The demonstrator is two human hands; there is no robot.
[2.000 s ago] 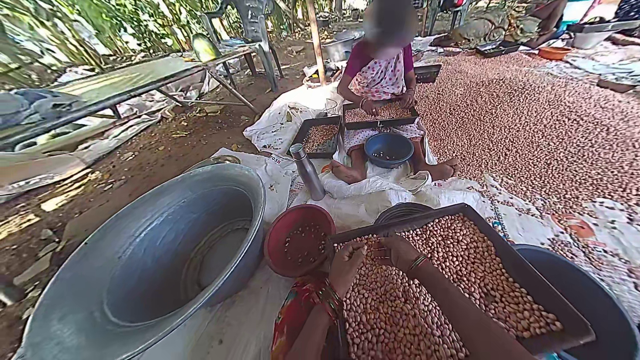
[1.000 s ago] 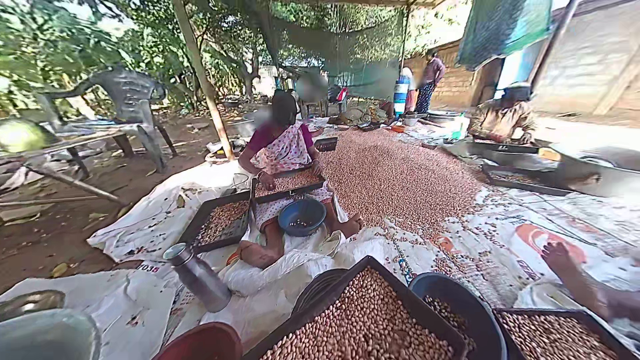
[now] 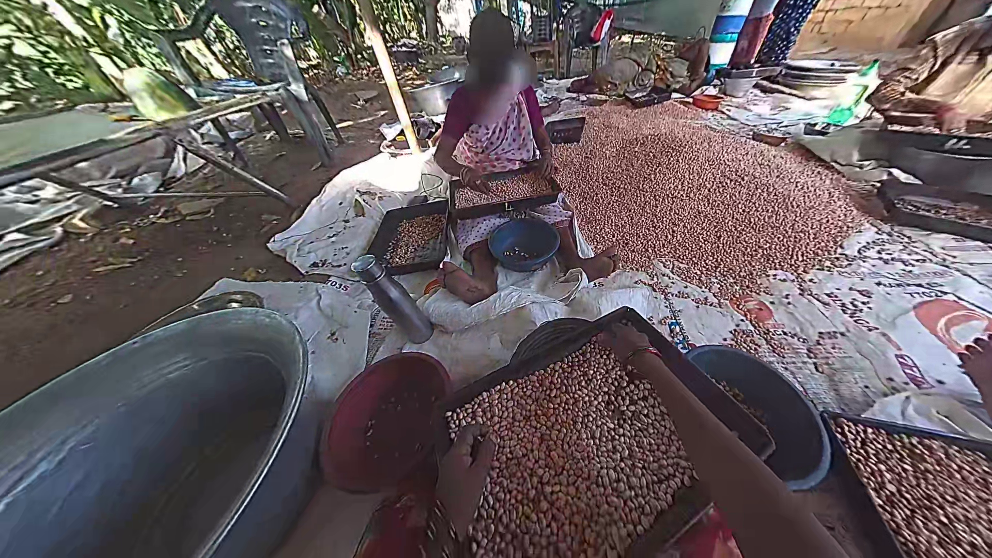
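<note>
A dark rectangular tray [image 3: 701,372] full of pinkish-brown nuts or seeds [image 3: 573,442] lies in front of me. At its left edge is my left hand [image 3: 465,473], its fingers bent at the rim; whether anything is between them cannot be made out. My right hand [image 3: 626,341], with bangles at the wrist, reaches to the far corner of the tray and touches the rim or the nuts there; its fingertips are unclear. A red bowl [image 3: 384,422] with a few dark bits stands left of the tray, and a dark blue tub [image 3: 802,418] with some nuts stands to its right.
A large metal basin [image 3: 291,341] fills the lower left. A steel bottle [image 3: 395,301] leans beyond the red bowl. Ahead, a person [image 3: 496,132] sits with a tray [image 3: 504,205] and a blue bowl [image 3: 524,244]. A wide nut heap [image 3: 697,186] spreads right. Another filled tray [image 3: 914,480] lies lower right.
Two seconds ago my hands were close together over the tray's far left part; now they are apart, the left at the left edge, the right at the far corner. The view has swung between frames.
</note>
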